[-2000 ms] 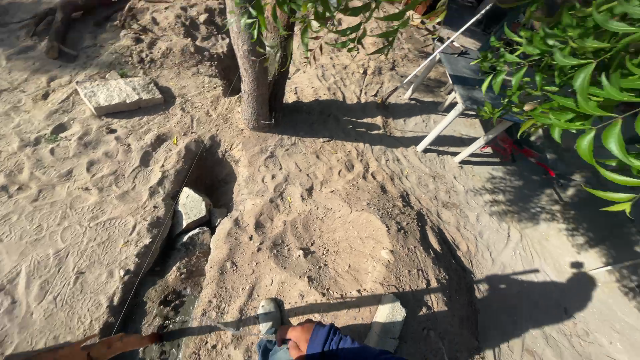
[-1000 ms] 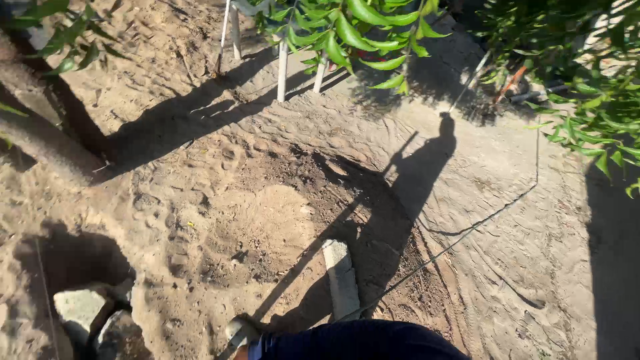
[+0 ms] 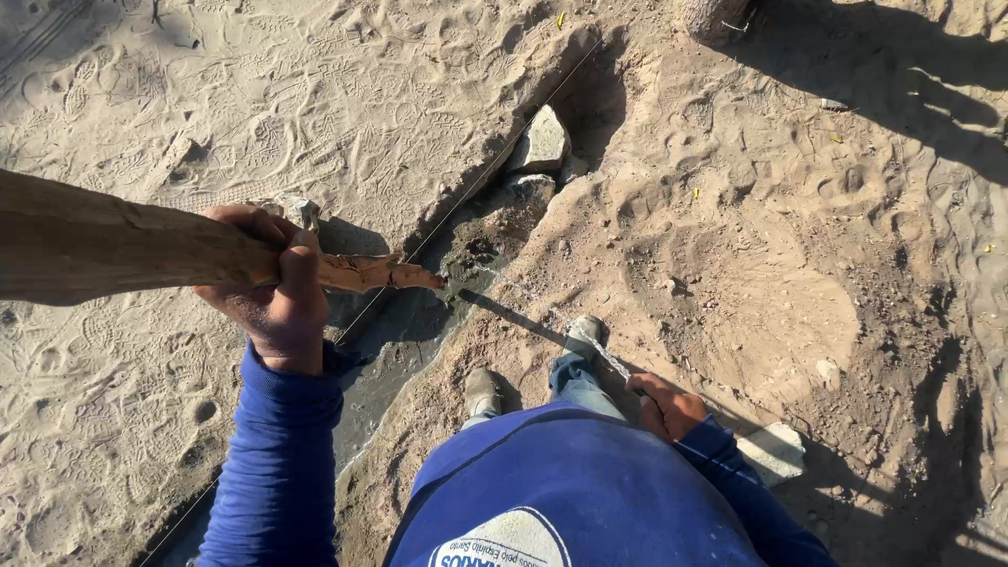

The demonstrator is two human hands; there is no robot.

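Observation:
My left hand (image 3: 272,276) is closed around a rough wooden post (image 3: 118,244), whose narrow, splintered end points right over a wet trench (image 3: 378,386). In my right hand (image 3: 669,409), low and near my waist, is the end of a hose; a stream of water (image 3: 602,358) runs from it toward the trench. Part of the hose is hidden by my hand and sleeve. A taut string (image 3: 465,197) runs diagonally along the trench.
Pale stones (image 3: 542,142) lie in the trench's upper end. Another stone (image 3: 299,211) sits beside my left hand, and a flat stone slab (image 3: 772,453) lies right of my right hand. My boots (image 3: 482,391) stand on the trench's right edge. A tree trunk (image 3: 713,20) rises at the top.
The view has swung far left, back to the trench. Both hands are now in sight, the left one on the post. Water now shows streaming from my right hand.

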